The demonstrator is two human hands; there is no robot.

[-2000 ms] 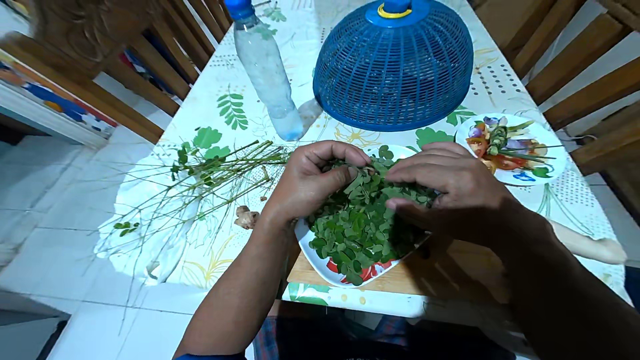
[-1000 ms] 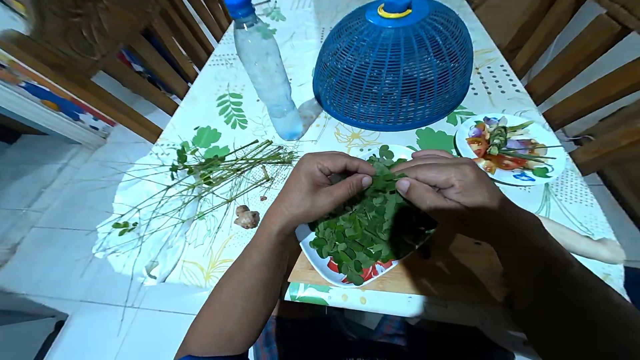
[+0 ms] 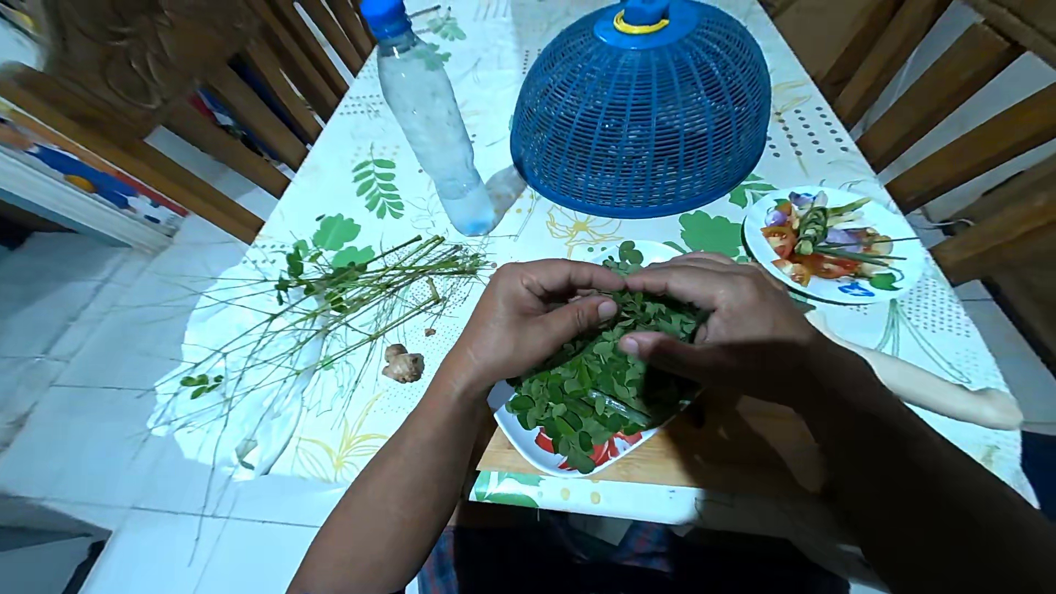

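Note:
A white plate with red flowers (image 3: 518,435) rests on a wooden board (image 3: 726,450) near the table edge, heaped with small green leaves (image 3: 577,404). Over the heap, my left hand (image 3: 536,322) and my right hand (image 3: 718,322) meet at the index fingertips, thumbs apart. Leaves show between and behind the fingers; whether either hand pinches any is hidden. To the left lie thin green stems (image 3: 371,289), mostly stripped, and a knob of ginger (image 3: 403,364).
A clear bottle with blue cap (image 3: 433,124) stands behind the stems. Beside it is a blue mesh food cover (image 3: 639,124). At right sit a plate of cut tomatoes and onions (image 3: 899,276) and a pale elongated object (image 3: 932,388). Wooden chairs (image 3: 932,91) flank the table.
My right hand's thumb has come away from the left thumb, and the hands have opened somewhat over the leaves. The stems, bottle and food cover have stayed in place.

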